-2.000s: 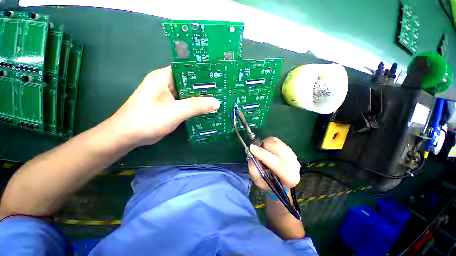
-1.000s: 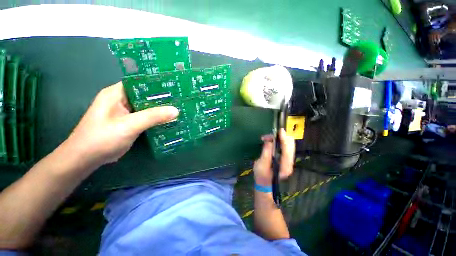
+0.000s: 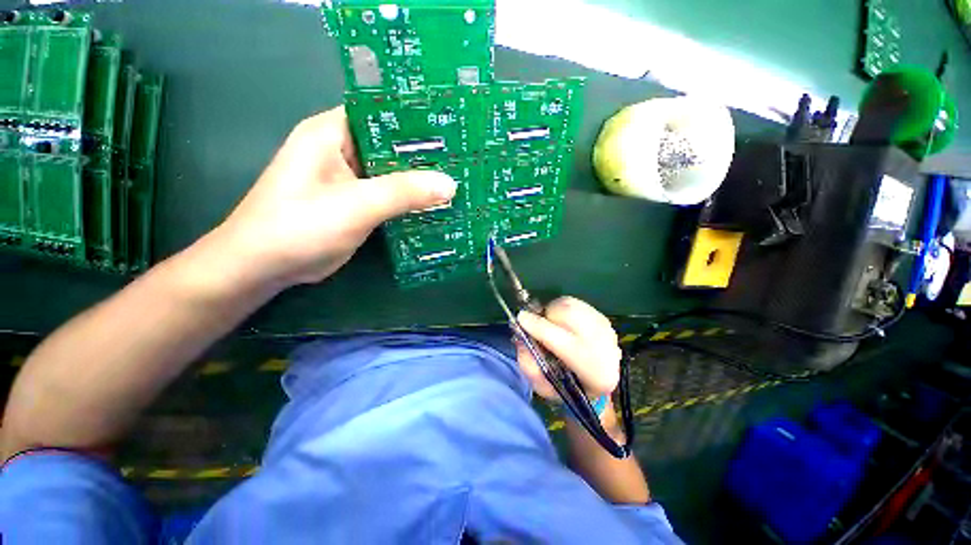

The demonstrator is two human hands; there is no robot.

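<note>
My left hand (image 3: 330, 202) holds a green PCB panel (image 3: 468, 176) with its thumb on the face, which bears short white-and-dark connector strips. My right hand (image 3: 575, 346) holds dark tweezers (image 3: 548, 357). Their tips meet the lower middle of the panel; whether they hold a tiny part is too small to tell. A second green board (image 3: 421, 43) shows beyond the panel's top edge. A round cream-yellow tub (image 3: 618, 154) with silvery bits stands right of the panel.
Stacked PCB panels (image 3: 48, 192) stand at the left. A yellow sponge tray (image 3: 711, 259), a black box (image 3: 830, 234) and a green reel (image 3: 905, 106) are at the right. Another board (image 3: 881, 37) lies at the top right. A cable runs along the bench's front edge.
My right hand and the tweezers have moved left from the tub to the panel's lower middle. The camera view has shifted too. My left hand still holds the panel.
</note>
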